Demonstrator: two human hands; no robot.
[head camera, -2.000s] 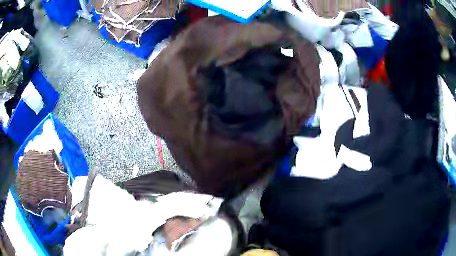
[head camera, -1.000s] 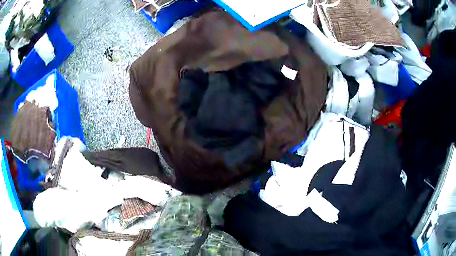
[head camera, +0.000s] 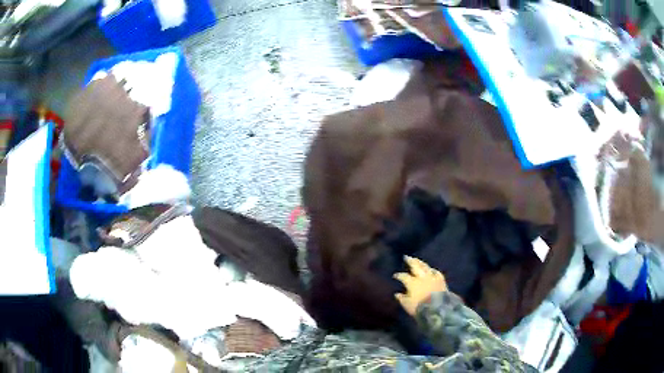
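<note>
A large brown cloth bag (head camera: 364, 167) stands open on the floor in front of me. Dark, crumpled fabric (head camera: 451, 237) lies inside it, with a small white tag (head camera: 540, 248) at its right side. My right hand (head camera: 422, 284), slightly blurred, is over the near part of the bag's opening. It is bare, its fingers are apart and nothing shows in it. A camouflage sleeve runs from it to the bottom edge. My left hand is not in view.
Blue crates (head camera: 186, 109) with brown and white pieces stand at left. White cloth (head camera: 182, 269) lies heaped at lower left. A white, blue-edged table (head camera: 510, 109) juts in at upper right, with brown pieces (head camera: 633, 189) beside it. Speckled floor (head camera: 247, 146) shows between.
The view has swung left, so the bag sits further right and lower in the picture. My right hand has come into view over the bag. More of the upper right table shows.
</note>
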